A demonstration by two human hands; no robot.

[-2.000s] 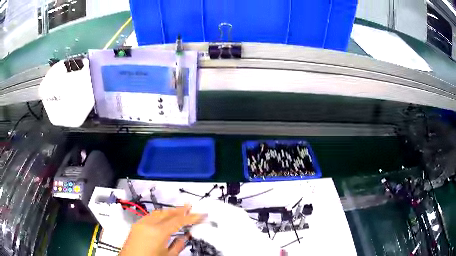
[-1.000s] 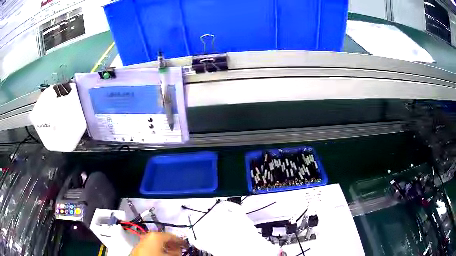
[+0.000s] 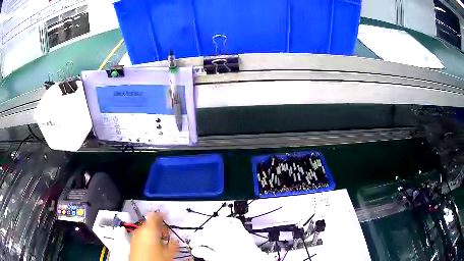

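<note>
My left hand, bare and blurred, is at the bottom edge beside the white fixture and partly covers its red leads. My right hand, in a white glove, is to its right over the white work sheet. A thin dark lead runs between the hands; whether either grips it cannot be told. Black cabled parts lie on the sheet right of my right hand, and more leads lie above it. Both hands are cut off by the lower edge.
An empty blue tray and a blue tray of small metal-and-black parts stand behind the sheet. A dark button-faced device is left of the fixture. A rail with a clipped instruction sheet crosses behind. Clear plastic flanks both sides.
My left hand has moved up from the bottom edge towards the fixture and shows more. My right hand is slightly lower than a second ago. The view has shifted slightly.
</note>
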